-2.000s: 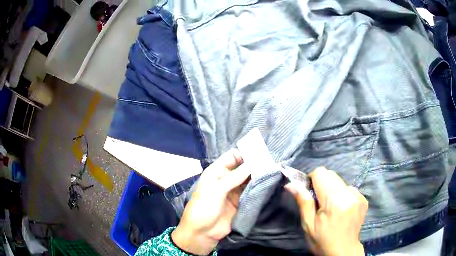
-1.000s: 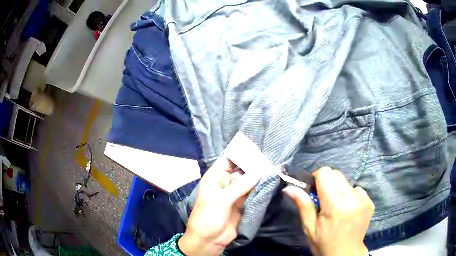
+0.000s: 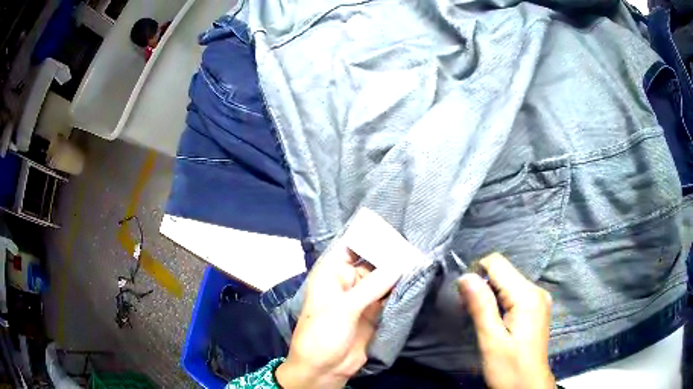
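A denim garment lies with its pale grey-blue inside up, a dark hem band along its lower right edge. My left hand pinches a white label and the garment fold at its base. My right hand is just right of the label, closed around thread snips; only the small silver tip shows, pointing up and left near the seam, apart from the label. The handle is hidden in my fingers.
Dark blue denim is piled at the left on a white tabletop. A blue crate with dark denim stands below. A pale trough is beyond, with a person's head at it. Dark tangled strands lie on the yellow-marked floor.
The snips' tip has drawn back from the label's base and now points more upward. My left hand and the label have shifted slightly; the label tilts more to the left than at first.
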